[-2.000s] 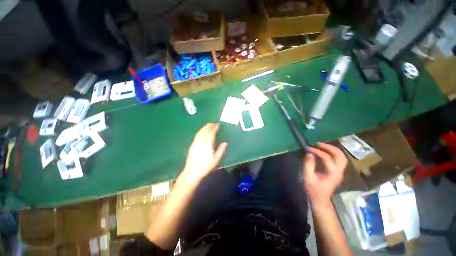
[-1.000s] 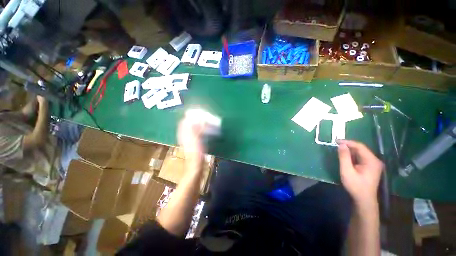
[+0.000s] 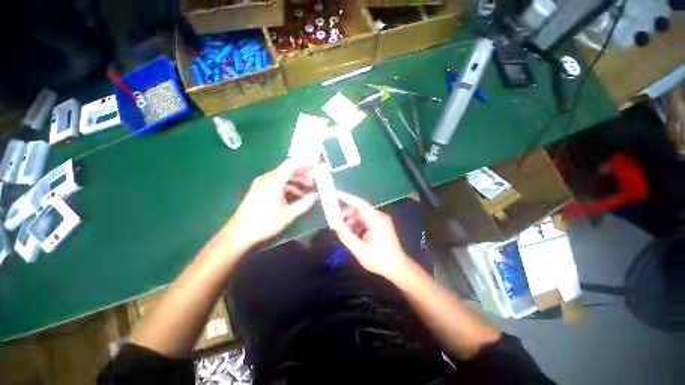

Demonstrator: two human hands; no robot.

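Note:
A white housing part [image 3: 328, 197] is held edge-on between both hands above the bench's front edge. My left hand [image 3: 274, 201] grips it from the left and my right hand [image 3: 369, 231] from the right. Its inner side is hidden. A white frame with a window [image 3: 342, 148] lies on the mat just beyond the hands. Two flat white plates lie beside it, one nearer [image 3: 306, 135] and one farther back [image 3: 344, 111].
White housings [image 3: 54, 224] lie at left. A blue screw bin [image 3: 152, 95], cartons with blue inserts [image 3: 229, 60] and red parts [image 3: 308, 28] line the back. A hammer [image 3: 405, 156], an electric screwdriver [image 3: 463, 92] and a small whitish object [image 3: 227, 132] lie on the mat.
The view has swung back to the right. My left hand has brought a white part from the left to the middle. My right hand has left the windowed frame and now holds this part too.

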